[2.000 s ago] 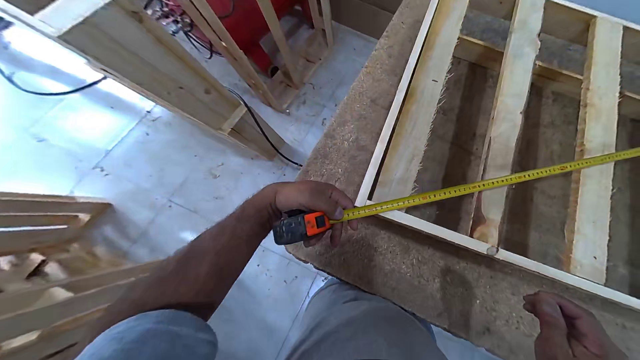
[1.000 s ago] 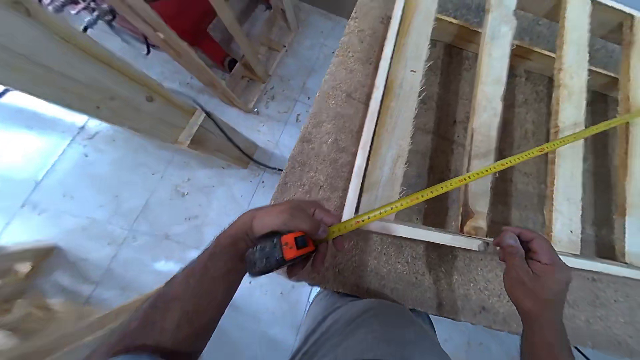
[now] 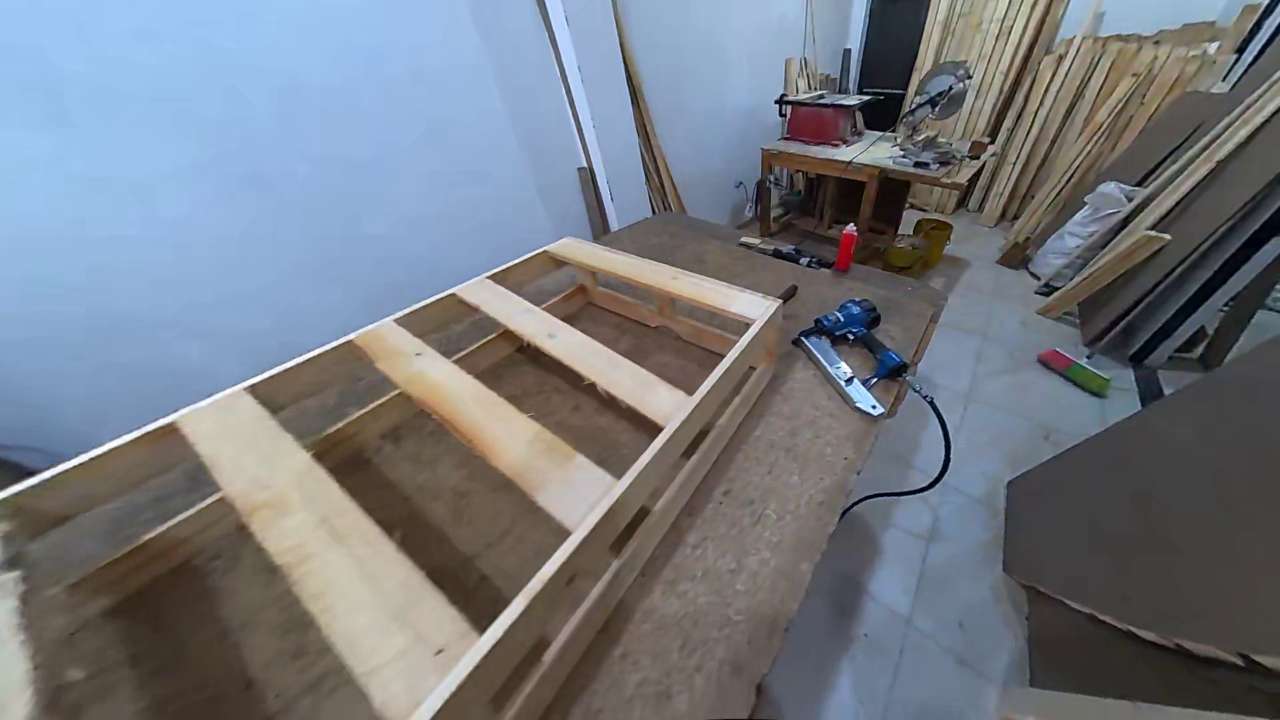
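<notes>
Neither my left hand nor my right hand shows in the current head view, and the tape measure is out of sight too. A slatted wooden frame (image 3: 575, 560) lies on a particle board worktop (image 3: 740, 530), its wide slats (image 3: 480, 410) running crosswise between the long side rails. Beyond the frame's right corner, a blue pneumatic nailer (image 3: 845, 350) rests on the worktop with a black air hose (image 3: 945, 455) hanging over the edge. Farther back stand a red bottle (image 3: 847, 248) and a dark tool (image 3: 795, 256).
A miter saw (image 3: 935, 110) and a red table saw (image 3: 822, 120) stand on a far wooden table (image 3: 860, 155). Boards (image 3: 1090, 120) lean at the back right. A brush head (image 3: 1073, 371) lies on the floor near brown panels (image 3: 1150, 520). A pale wall (image 3: 300, 180) borders the left side.
The view has swung up and along the worktop, taking both hands and the tape out of sight. Earlier, my left hand held the tape measure at the frame's corner, its yellow blade across the slats.
</notes>
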